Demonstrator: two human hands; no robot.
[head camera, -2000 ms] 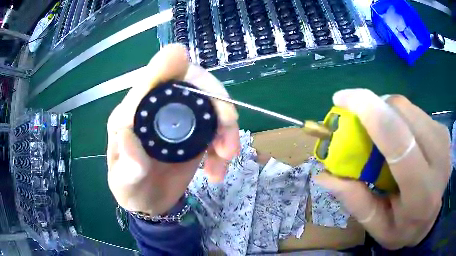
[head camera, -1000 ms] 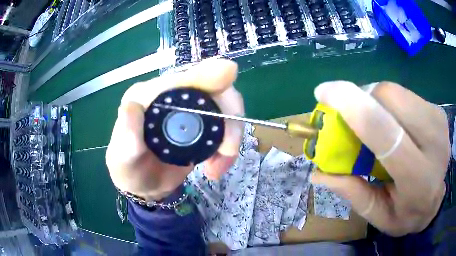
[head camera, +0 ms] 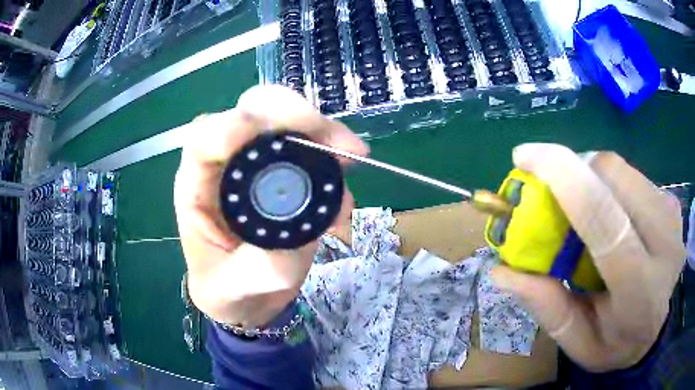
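Observation:
My left hand (head camera: 251,274) holds the round black part (head camera: 280,190), its grey centre and ring of pale dots facing me. My right hand (head camera: 602,251) grips the yellow handheld tool (head camera: 533,228) with its blue band. A brass-coloured collar (head camera: 491,202) sits at the base of the long thin silver shaft (head camera: 396,169). The shaft points left, and its tip lies at the upper edge of the part's dot ring. Whether the tip touches the part or enters a hole, I cannot tell.
Smudged white wipes (head camera: 354,305) lie on a tan board (head camera: 438,228) below my hands. A clear tray of black parts (head camera: 411,53) is at the top. More clear trays (head camera: 72,266) are stacked left. A blue bin (head camera: 616,57) with white contents stands upper right on the green mat (head camera: 152,297).
Since one second ago, the tool has moved slightly right and the shaft tip has shifted right and up along the dot ring. The part has turned in my left hand.

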